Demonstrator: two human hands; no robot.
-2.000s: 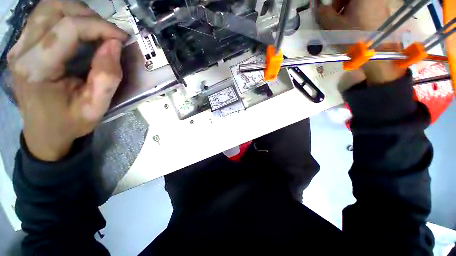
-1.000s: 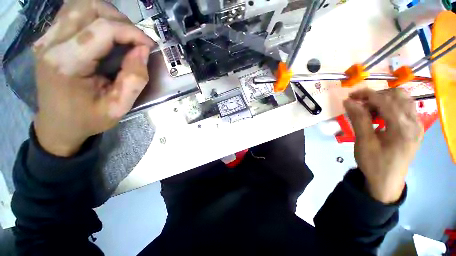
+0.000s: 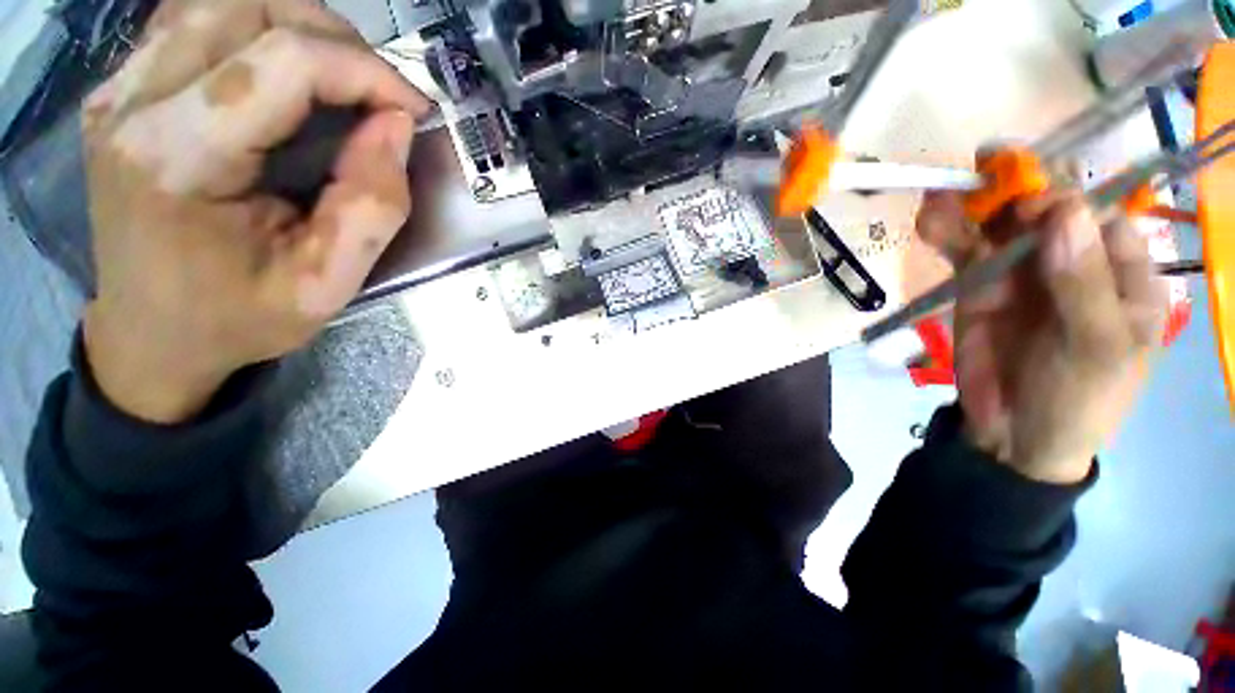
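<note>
My left hand (image 3: 251, 203) is at the left, beside the open overlock machine (image 3: 623, 108). Its fingers are curled, with thumb and index tips close together; no thread can be made out between them. My right hand (image 3: 1050, 332) is blurred at the right, over the table's front edge. It holds slim grey tweezers (image 3: 935, 301), their tip pointing left and down towards the edge. The looper cover (image 3: 643, 282) is open and shows threading diagrams. The needle area (image 3: 474, 129) is just right of my left fingertips.
Black snips (image 3: 845, 261) lie on the white table (image 3: 542, 393). Grey fabric (image 3: 345, 399) lies under my left wrist. A rod with orange clips (image 3: 809, 169) crosses above the table, and an orange disc (image 3: 1219, 203) stands at the right edge. Red plastic (image 3: 932, 355) shows below.
My right hand first drew back from the rod area towards the front edge. It has since moved up slightly and now holds the tweezers. My left hand keeps the same curled pose.
</note>
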